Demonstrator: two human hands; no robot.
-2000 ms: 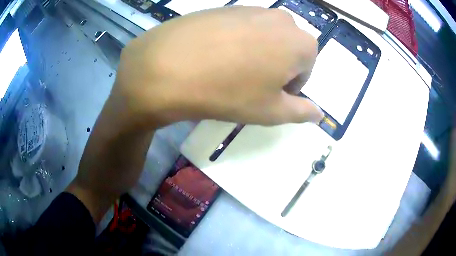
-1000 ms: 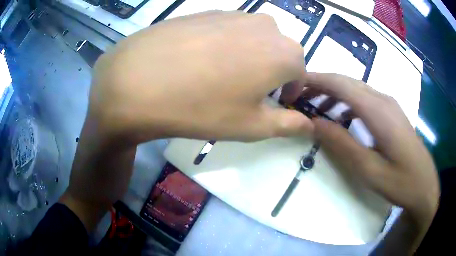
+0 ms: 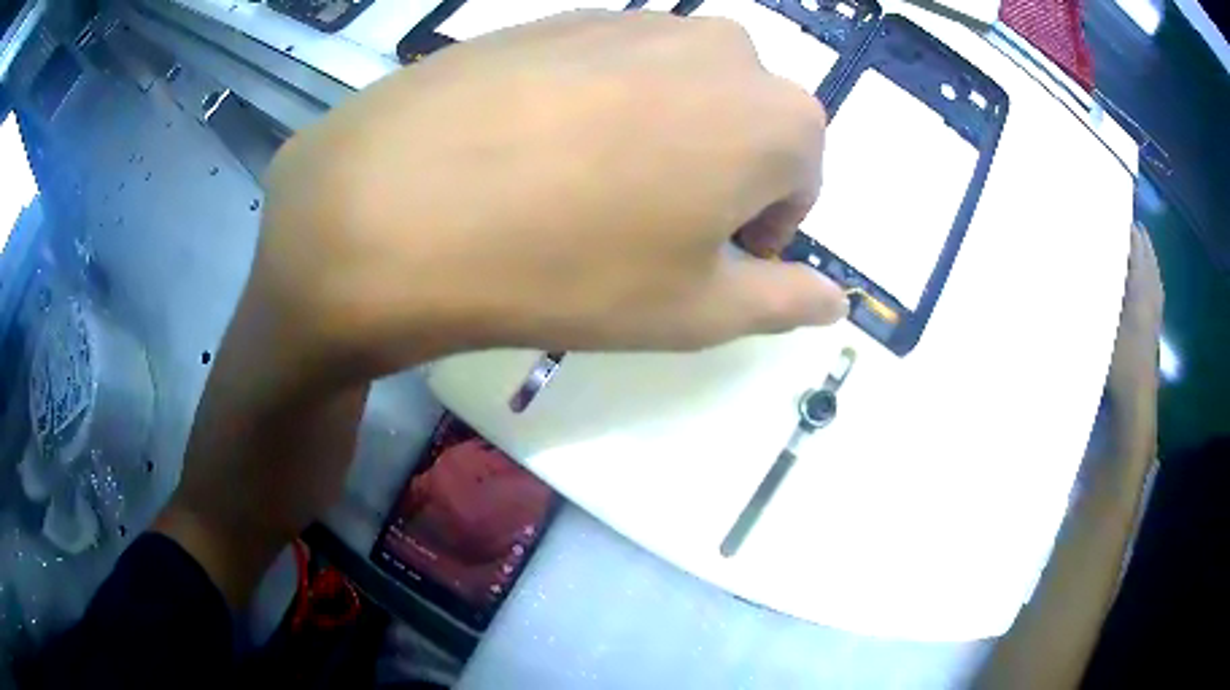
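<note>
A black phone middle frame (image 3: 966, 200) with a large white-showing window lies at the right end of a row of frames. Its near end has an orange spot. My left hand (image 3: 567, 189) reaches over the row. Its thumb and curled fingers are at this frame's near left corner and seem to pinch it; the fingertips are partly hidden. More frames (image 3: 853, 30) lie to the left, partly behind the hand. My right hand (image 3: 1136, 337) is low beyond the right edge of the cream guide plate (image 3: 931, 499). Its fingers are mostly hidden and whatever it holds does not show.
The guide plate has slots and a slot screw (image 3: 817, 409). A smartphone with a red-tinted screen (image 3: 465, 519) lies below the plate, with a red cable (image 3: 321, 593) beside it. Grey machine housing (image 3: 149, 175) is at left. Part of a red tray (image 3: 1049, 34) shows at top right.
My right hand was at the near end of the row beside my left hand one second ago. It has moved off to the right, down past the plate. The last frame now lies close against its neighbour.
</note>
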